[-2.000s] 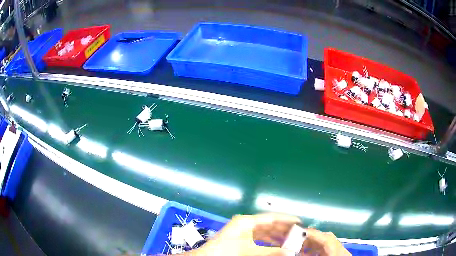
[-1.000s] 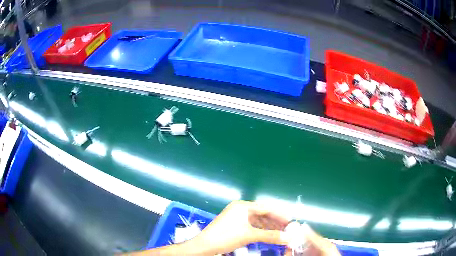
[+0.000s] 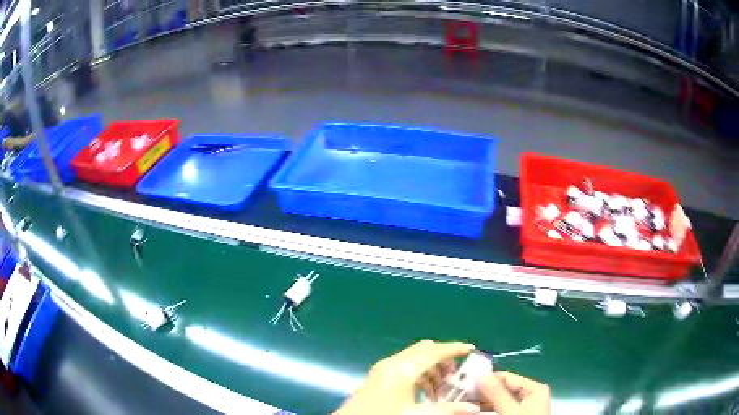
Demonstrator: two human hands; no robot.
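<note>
My left hand (image 3: 401, 379) and my right hand (image 3: 517, 394) are together at the bottom edge, right of centre. Both grip one white adapter unit (image 3: 472, 374) between their fingers. It has a dark end at the top, a thin pale wire reaching right and more wires below. The hands are partly cut off by the frame edge and slightly blurred. Behind them, a loose white unit with splayed wires (image 3: 298, 292) lies on the green conveyor belt (image 3: 389, 304).
More loose units lie on the belt at left (image 3: 157, 318) and right (image 3: 545, 297). Across the rail stand a red bin of units (image 3: 604, 263), a large blue bin (image 3: 381, 209), a shallow blue tray (image 3: 215, 182) and a smaller red bin (image 3: 109, 172).
The view has tilted up, so bins and belt sit lower and the near blue bin is out of view. Only one of the two central belt units still shows there. The held unit has turned.
</note>
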